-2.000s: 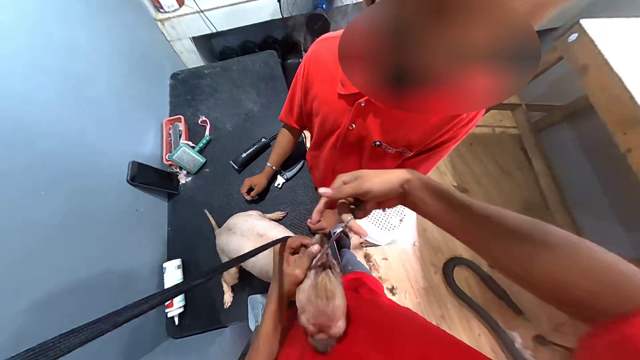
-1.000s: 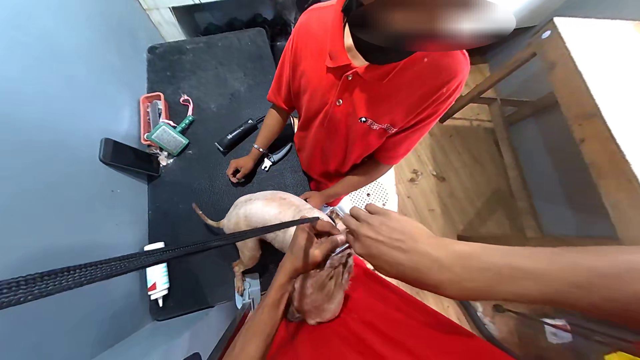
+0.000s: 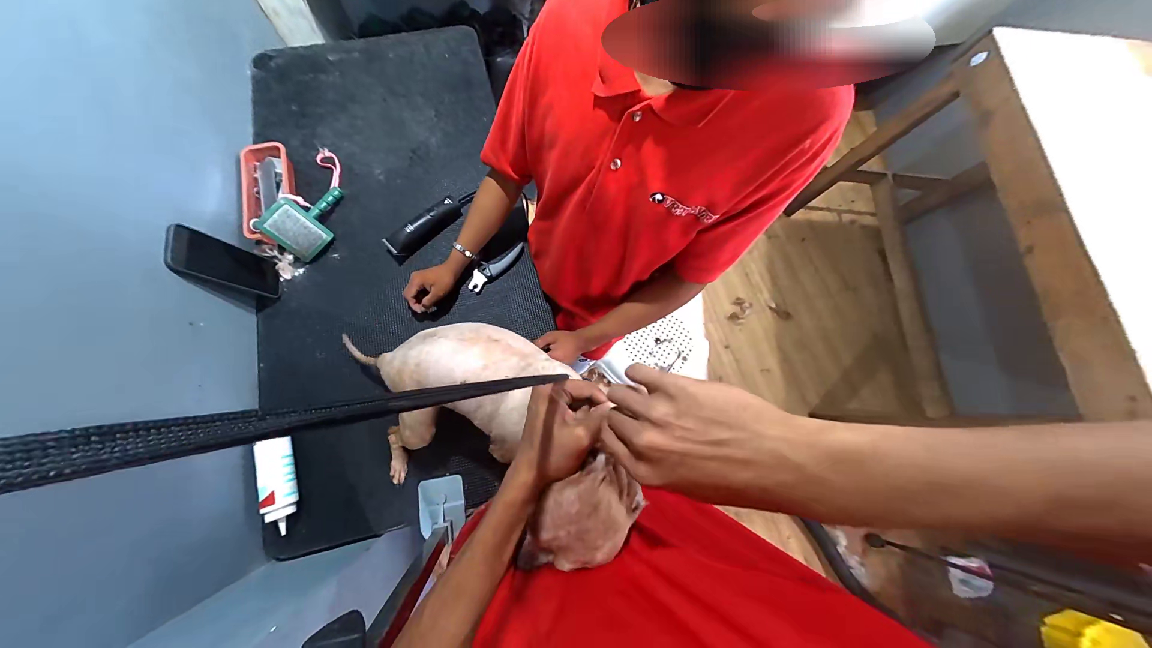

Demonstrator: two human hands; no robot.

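A short-coated pale dog (image 3: 468,355) stands on the black grooming table (image 3: 378,108), its head (image 3: 585,517) lowered against my red shirt. My left hand (image 3: 567,427) is bent around the dog's head near an ear, fingers closed on skin or ear. Touching it from the right is my right hand (image 3: 666,427), fingers bent together at the same spot; whether it holds something small cannot be told. A black grooming strap (image 3: 360,405) runs from the left edge to my left hand. Beyond my hands, a co-worker's hand (image 3: 565,346) rests by the dog's shoulder.
A co-worker's other hand (image 3: 432,288) lies on the table near black clippers (image 3: 423,227) and nail clippers (image 3: 493,268). Leftward are a green slicker brush (image 3: 297,228), an orange basket (image 3: 243,193), a phone (image 3: 220,263) and a white bottle (image 3: 276,481). A wooden table (image 3: 1035,216) stands right.
My right hand, raised with scissors-like metal handles two seconds ago, has come down beside my left hand. The dog's head has turned down against my shirt. The view has shifted.
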